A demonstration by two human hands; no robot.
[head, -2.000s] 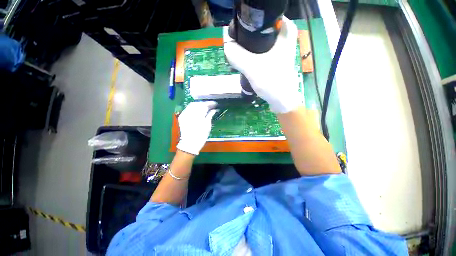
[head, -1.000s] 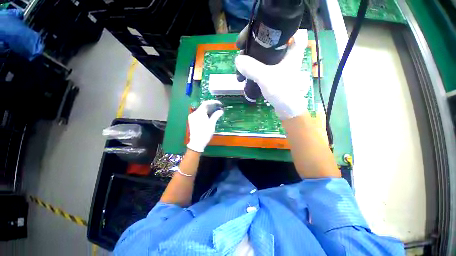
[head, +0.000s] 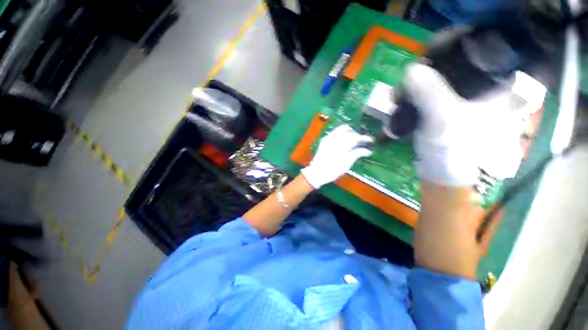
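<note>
My right hand (head: 451, 129), in a white glove and blurred, is closed around the black electric screwdriver (head: 474, 58). The screwdriver's lower end is over the green circuit board (head: 387, 164), beside the white heatsink bar (head: 380, 100). My left hand (head: 336, 155), in a white glove with dark fingertips, is at the board's left part. Its thumb and fingers are close together at a small dark spot; I cannot tell whether they hold a part. The board lies on the orange jig (head: 377, 197).
A blue and white marker pen (head: 335, 74) lies on the green mat (head: 288, 126). The black parts bin (head: 169, 161) at left holds a heap of shiny screws (head: 254, 169) and clear plastic bags (head: 218, 106). The pale conveyor bed (head: 554, 213) is at right.
The whole view has turned, so the bench appears tilted and further right. My right hand still holds the screwdriver. My left hand stays at the board's left part.
</note>
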